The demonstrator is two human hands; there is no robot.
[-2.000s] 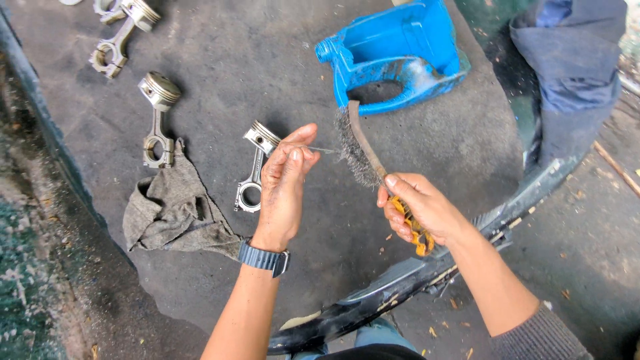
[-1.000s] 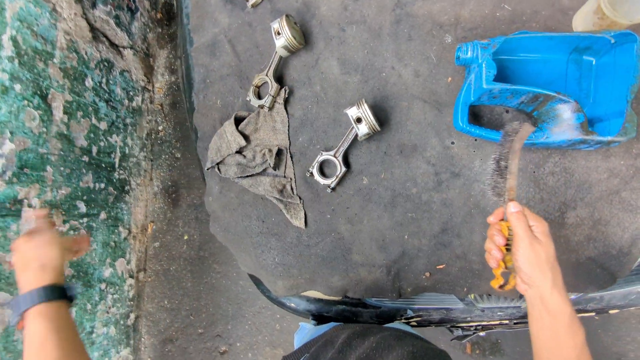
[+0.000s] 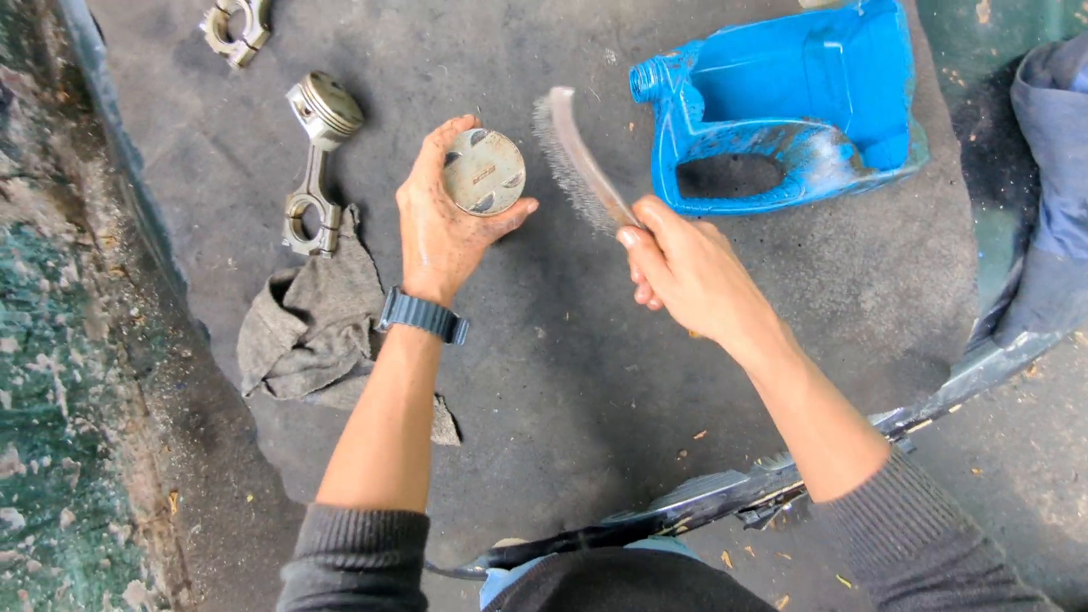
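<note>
My left hand (image 3: 446,221) grips a piston (image 3: 486,172) around its side, with the round crown facing up toward me; its connecting rod is hidden below. My right hand (image 3: 693,268) holds a wire brush (image 3: 586,166) by its handle, which the fingers mostly cover. The brush's bristles point left toward the piston, and a gap separates the two. Left of my left hand lies another piston with its connecting rod (image 3: 317,166). A grey rag (image 3: 319,327) lies just below that rod, close to my left wrist.
A cut-open blue plastic jug (image 3: 765,51) lies at the upper right. Another connecting rod's big end (image 3: 235,30) shows at the top left. A rough wall (image 3: 59,408) borders the left side, and dark blue cloth (image 3: 1054,195) is at the far right.
My left hand, empty over at the far left one second ago, is now around the piston that lay right of the rag. The piston is now held crown up. My right hand still holds the wire brush.
</note>
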